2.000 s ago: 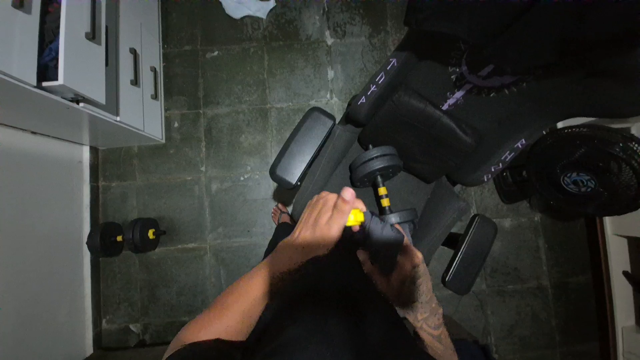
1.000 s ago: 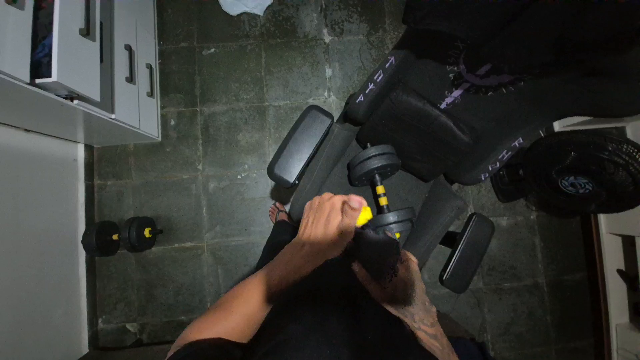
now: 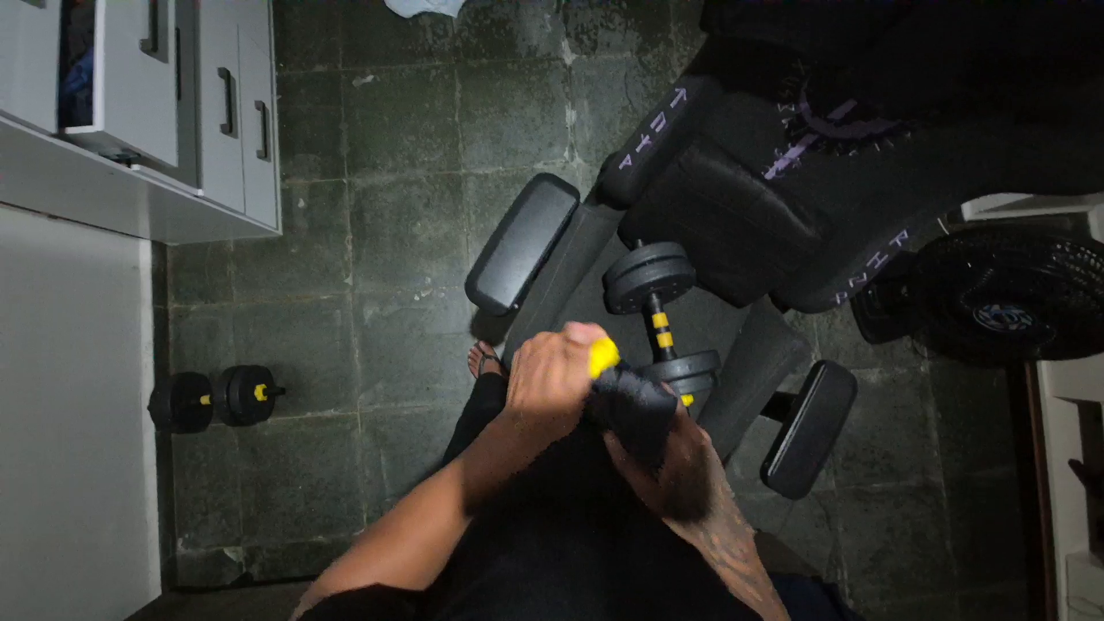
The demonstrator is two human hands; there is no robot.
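Observation:
My left hand [image 3: 552, 371] is closed on a yellow part [image 3: 603, 355], probably a dumbbell's screw collar, at the upper left end of a dark object [image 3: 634, 405]. Against the lower right side of that dark object rests my right hand [image 3: 686, 466], its fingers partly hidden; the object is too dark to name for certain. Just beyond my hands, a dumbbell with black plates [image 3: 649, 278] and yellow bands on its bar lies on the seat of a black gaming chair [image 3: 595, 285]. Its near end is partly covered by the dark object.
Padded armrests [image 3: 523, 244] flank the chair seat. A black fan [image 3: 1005, 297] stands at the right. On the tiled floor at the left lies another dumbbell [image 3: 246, 395] by the wall. A white cabinet [image 3: 220, 129] with an open drawer is at the upper left.
My left hand has turned slightly on the yellow part, and my right hand has shifted a little about the dark object. The dumbbell on the chair has stayed in place.

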